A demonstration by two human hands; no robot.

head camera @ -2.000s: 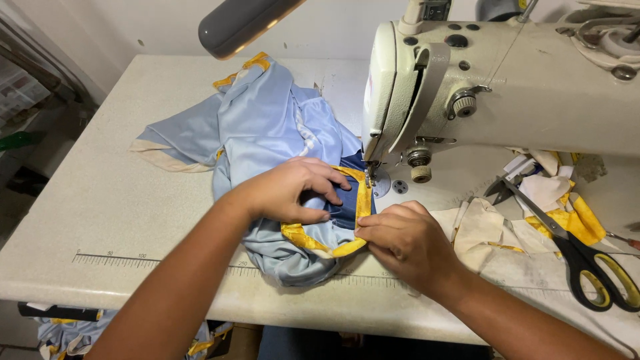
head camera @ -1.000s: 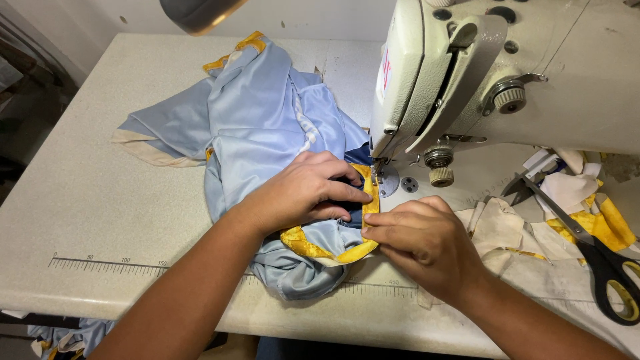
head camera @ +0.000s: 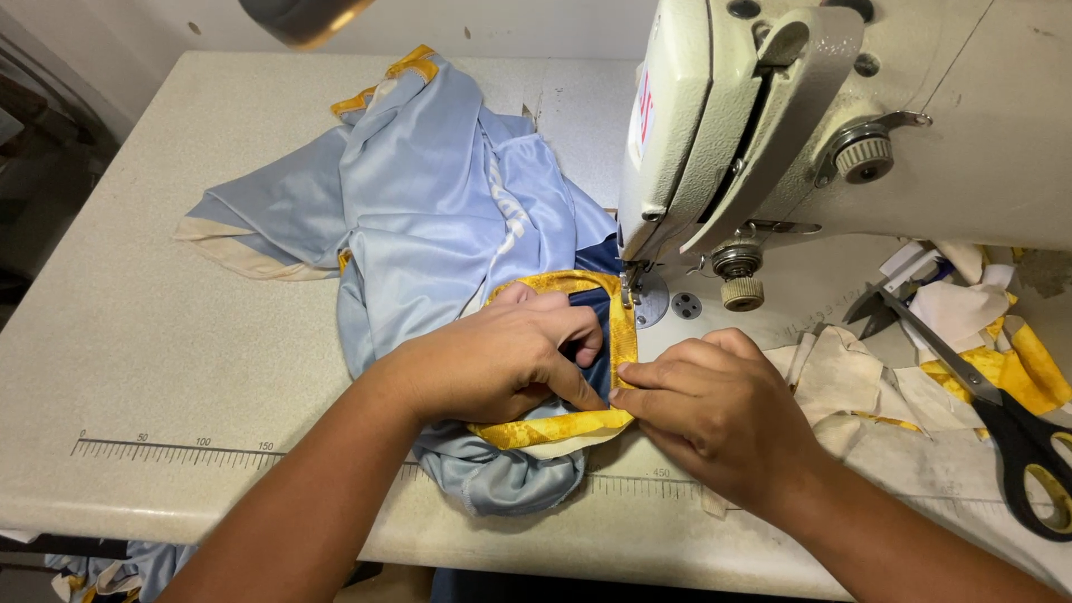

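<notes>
A light-blue fabric garment (head camera: pixel 427 193) with a yellow band (head camera: pixel 624 335) round an opening lies on the sewing table. The band's right side runs under the presser foot (head camera: pixel 627 289) of a cream sewing machine (head camera: pixel 754 126). My left hand (head camera: pixel 519 352) rests inside and over the opening, fingers curled, thumb or fingertip at the band's lower right corner. My right hand (head camera: pixel 712 402) pinches the band's outer edge at that corner, just below the foot. Dark blue fabric (head camera: pixel 596 260) shows within the opening. The tips of some left fingers are hidden.
Black-handled scissors (head camera: pixel 988 394) lie at the right on cream and yellow fabric scraps (head camera: pixel 846 368). A printed ruler scale (head camera: pixel 176 445) runs along the table's front. A lamp head (head camera: pixel 306 17) hangs at the top left. More fabric (head camera: pixel 126 574) sits below the table edge at lower left.
The view has moved closer to the machine. My right hand has moved along the band to its lower corner, and my left fingers have shifted toward that corner.
</notes>
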